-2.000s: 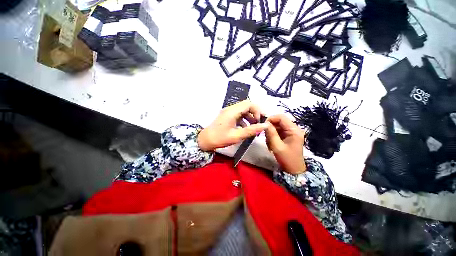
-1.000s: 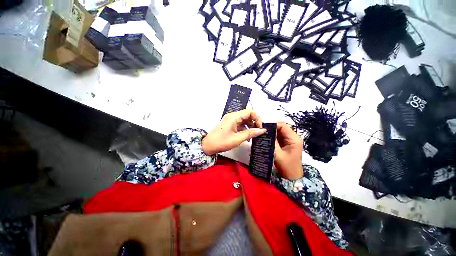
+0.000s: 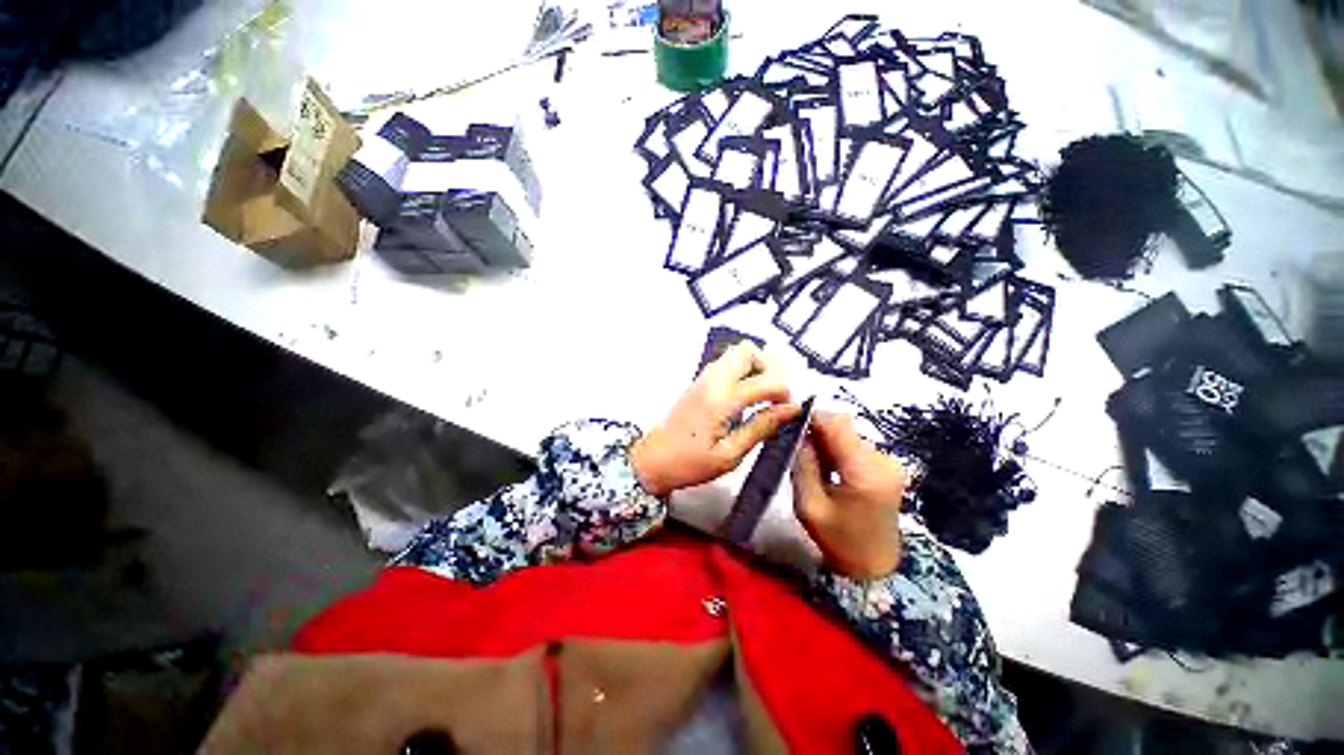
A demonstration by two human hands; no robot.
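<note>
My left hand point(image 3: 715, 423) and my right hand point(image 3: 851, 494) meet in front of my chest. Both hold the top end of a black hang tag point(image 3: 767, 475), which is tilted and seen nearly edge-on. Whether a string is at its top is too small to tell. Just behind my left hand lies a small stack of black tags point(image 3: 725, 344), partly hidden by the fingers. A tangled pile of black strings point(image 3: 961, 469) lies right beside my right hand. The heap of white-faced hang tags point(image 3: 870, 185) spreads behind my hands.
A brown cardboard box point(image 3: 283, 189) and banded card stacks point(image 3: 447, 199) stand at the left. A green round holder point(image 3: 691, 56) is at the back. A denser string bundle point(image 3: 1111, 204) and a large dark tag pile point(image 3: 1223, 472) are at the right. Clear plastic point(image 3: 155, 111) lies far left.
The view has tilted up, so the table appears lower and the green holder shows. The held tag has turned from its printed face to nearly edge-on.
</note>
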